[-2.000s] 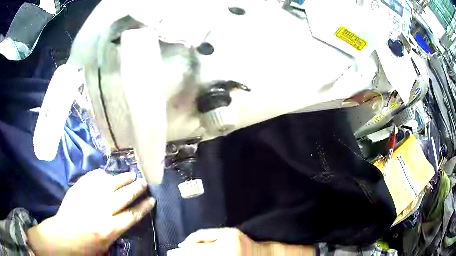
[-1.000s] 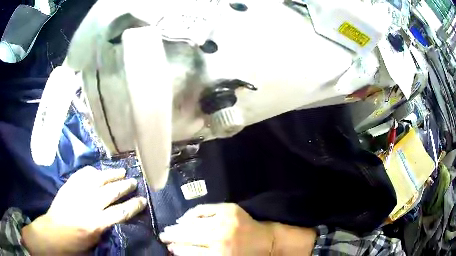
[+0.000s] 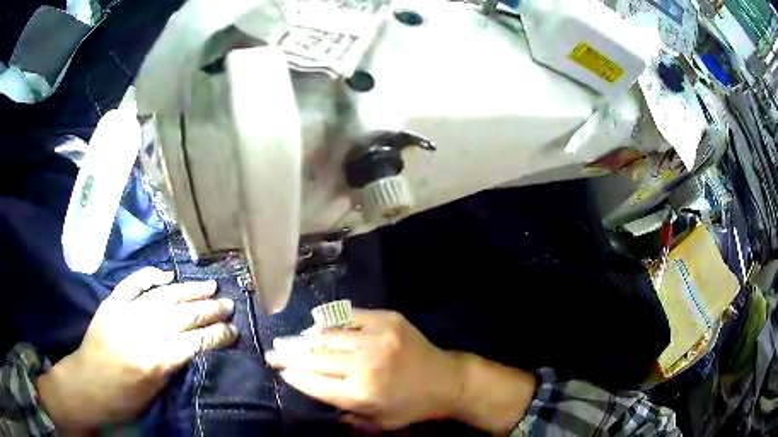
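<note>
A dark navy garment piece (image 3: pixel 235 384) lies under the head of the off-white sewing machine (image 3: pixel 478 94). Pale seam lines run across the cloth below the needle area (image 3: pixel 243 271), which the white thread take-up guard (image 3: pixel 266 171) partly hides. My left hand (image 3: pixel 158 341) lies flat on the cloth left of the seam, fingers slightly apart. My right hand (image 3: pixel 371 367) rests on the cloth right of the seam, fingertips near the seam line, beside a small white ribbed knob (image 3: pixel 333 314). Neither hand visibly grips the cloth.
A black lever with a white ribbed tension knob (image 3: pixel 388 195) is on the machine front. Black cloth (image 3: pixel 546 290) spreads to the right. An orange-yellow notepad (image 3: pixel 695 294) and a red pen (image 3: pixel 667 239) lie at the right. Fabric heaps (image 3: pixel 751 350) are at the far right.
My right hand has moved up toward the needle area and is more fully in view. My left hand has shifted slightly left and up. More of the stitched seam lines shows near the front.
</note>
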